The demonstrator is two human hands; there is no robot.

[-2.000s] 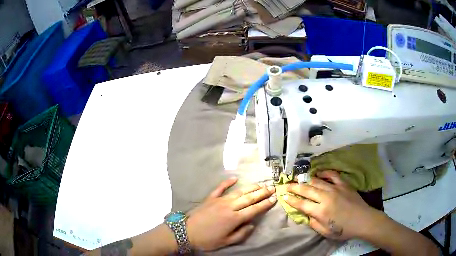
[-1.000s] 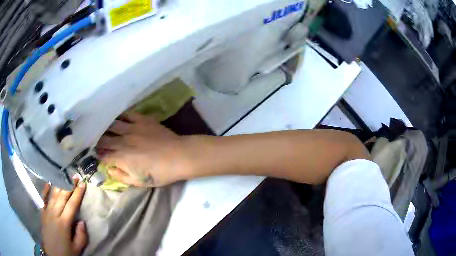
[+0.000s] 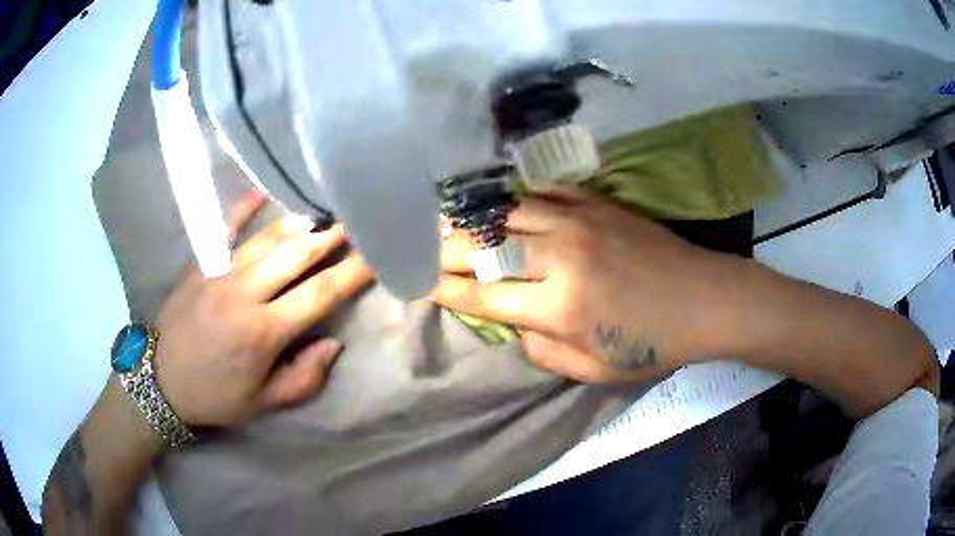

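Observation:
A taupe-grey garment panel [image 3: 419,429] lies over the table and hangs over its front edge. My left hand [image 3: 251,314] lies flat on the panel left of the machine head, fingers spread, fingertips near the head's lower end. My right hand [image 3: 586,288] lies right of the head, its fingers on the olive-yellow cloth [image 3: 681,168], which also shows as a small piece below the fingers. The white machine head [image 3: 387,136] hides the needle, the presser foot and some fingertips. Whether the right fingers pinch the cloth cannot be seen.
A white air nozzle [image 3: 194,183] on a blue tube stands left of the head. Two pale ribbed knobs, one of them the upper knob [image 3: 558,155], stick out above my right hand. The white table [image 3: 52,199] shows at left, with a ruler scale along its front edge.
The camera has swung back left and closer to the machine head, after showing the arm's right side. Both hands remain on the cloth by the needle area.

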